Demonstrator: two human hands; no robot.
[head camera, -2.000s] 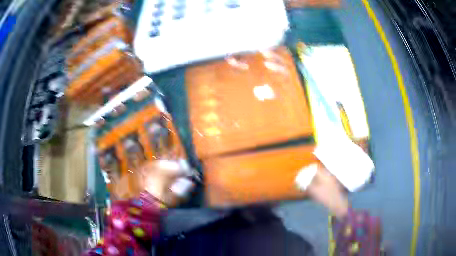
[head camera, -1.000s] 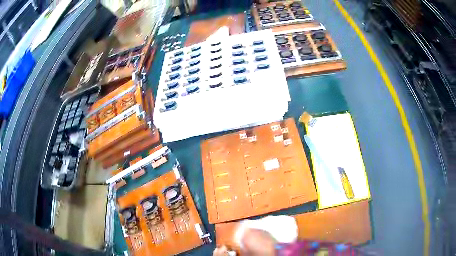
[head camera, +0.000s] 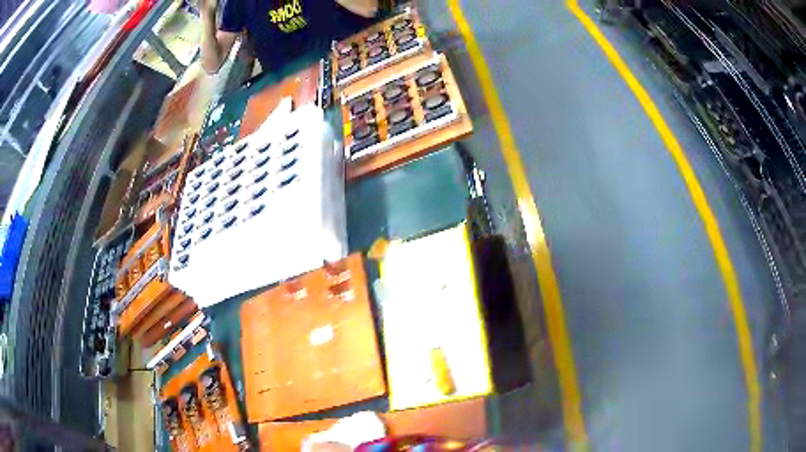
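Note:
A crumpled white cloth (head camera: 349, 433) lies on the plain orange work board (head camera: 455, 419) at the bottom edge. A patterned red sleeve shows just right of it, cut off by the frame. My right hand itself cannot be made out. My left hand is not in view. Behind the plain board is the orange slotted board (head camera: 300, 380), with a white label and a few small pieces near its back edge. A fixture board (head camera: 227, 402) with a row of three black units stands at the lower left.
A thick white foam tray (head camera: 292, 238) holds rows of dark parts. A white sheet (head camera: 433, 309) with a yellow-handled tool (head camera: 442, 371) lies right. Loaded boards (head camera: 402, 154) stand behind, stacked boards (head camera: 159, 305) and a parts bin (head camera: 97, 309) left. A person (head camera: 287, 31) is at the far end.
The view has swung to the right, so the bench appears further left and more floor shows. The hand seen on the cloth has dropped out of the frame, leaving only the sleeve.

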